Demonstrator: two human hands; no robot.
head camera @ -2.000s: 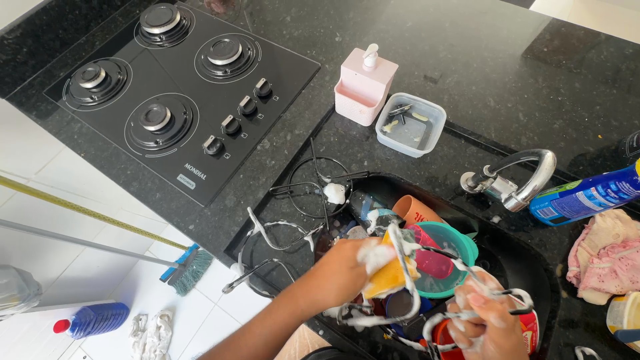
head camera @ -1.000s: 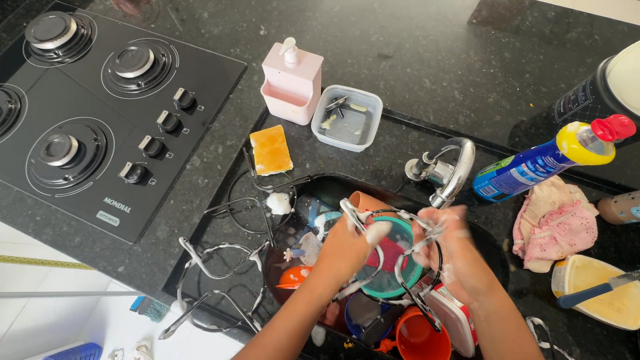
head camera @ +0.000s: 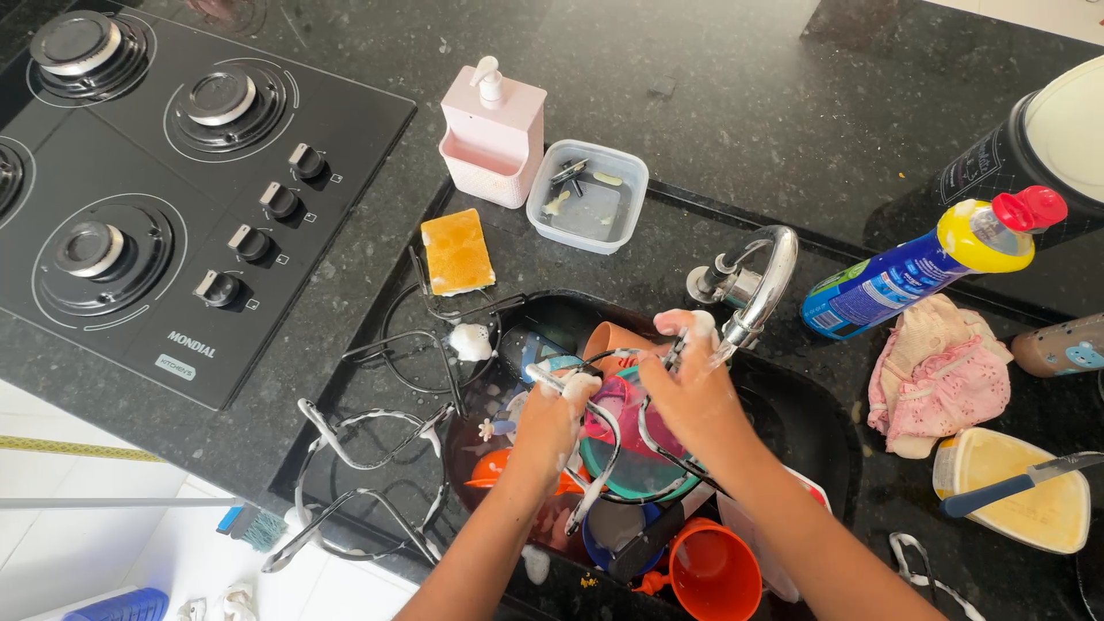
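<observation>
Both hands hold a black wire pan support from a stove point(head camera: 608, 435) over the filled sink. My left hand point(head camera: 552, 423), with suds on it, is closed on its left side. My right hand point(head camera: 699, 379) grips the other side beside the spout of the chrome faucet point(head camera: 763, 293), where water runs. Below lie an orange cup point(head camera: 716, 569), a teal bowl point(head camera: 604, 466) and a pink cup point(head camera: 621, 414). More soapy pan supports point(head camera: 371, 492) rest on the counter left of the sink. A yellow sponge point(head camera: 457, 250) lies beyond them.
A gas cooktop point(head camera: 198, 345) is at the left. Behind the sink stand a pink soap dispenser point(head camera: 496, 129) and a clear plastic container point(head camera: 591, 237). To the right are a blue bottle point(head camera: 888, 285), a pink cloth point(head camera: 940, 379) and a tub point(head camera: 1026, 509) with a knife point(head camera: 987, 496) across it.
The sponge, in my left hand two seconds ago, now lies on the counter by the dispenser. My right hand has come up to the faucet's spout with the pan support. The view has shifted.
</observation>
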